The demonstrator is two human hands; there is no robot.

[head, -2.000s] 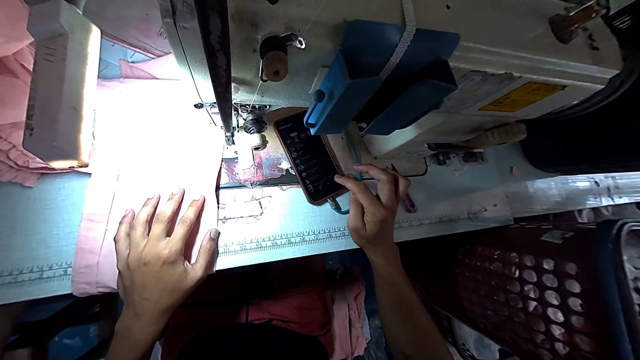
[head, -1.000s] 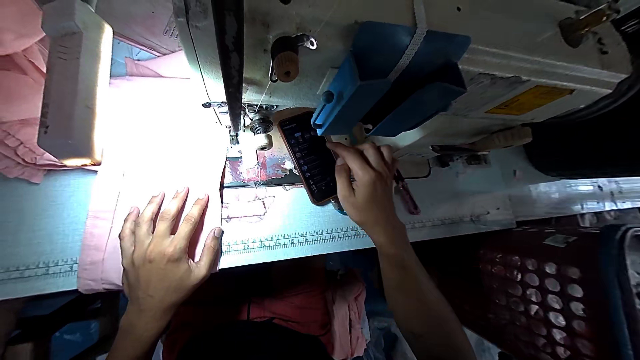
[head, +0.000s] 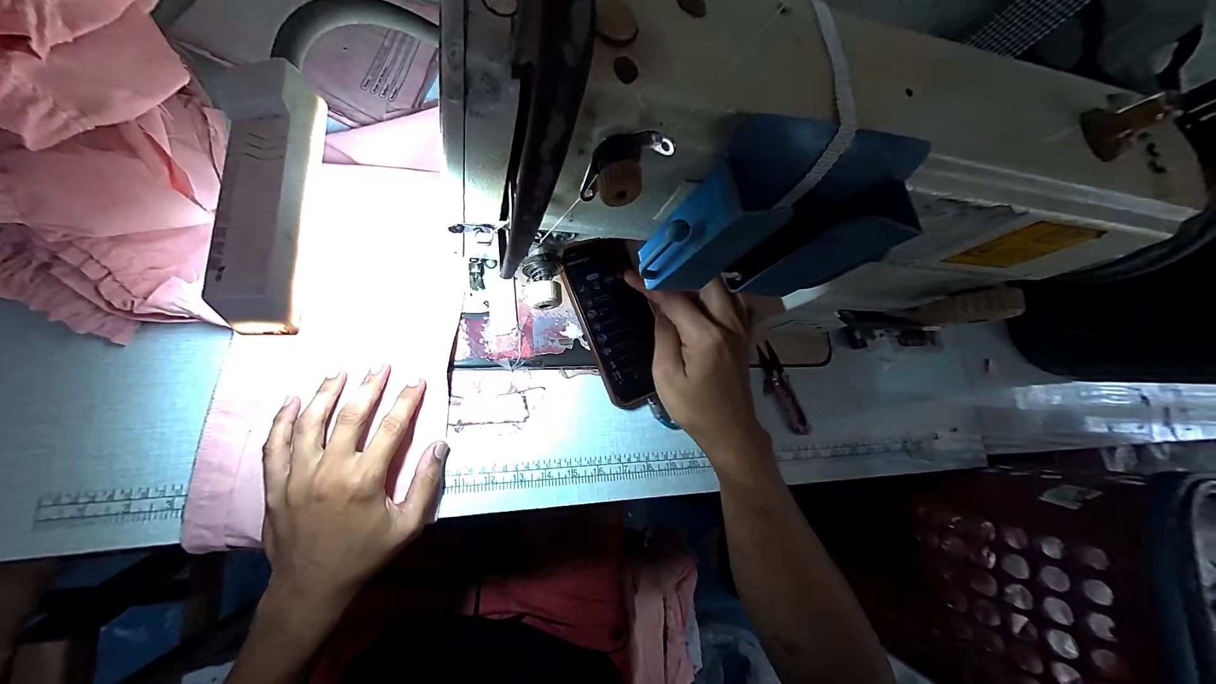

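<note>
My left hand [head: 350, 465] lies flat with fingers spread on pink fabric [head: 228, 465], which stretches up under bright light beside the presser foot of a sewing machine [head: 959, 190]. A smartphone [head: 613, 332] with a lit dark screen rests tilted on the machine bed, right of the needle area. Over its right edge is my right hand [head: 698, 361], a finger extended to the upper screen, partly hidden behind a blue holder [head: 722, 218] on the machine. Thread snips [head: 784, 389] lie to the right of that hand.
A lamp [head: 261, 199] stands over the fabric at left, with bunched pink cloth [head: 95, 171] beyond it. A printed ruler [head: 589, 470] runs along the table's front edge. A dark red perforated basket [head: 1026, 570] is at lower right, and reddish cloth [head: 570, 598] lies below the table.
My right hand has moved up the phone, from its lower edge to the upper screen. My left hand stays on the pink fabric. The view has shifted somewhat.
</note>
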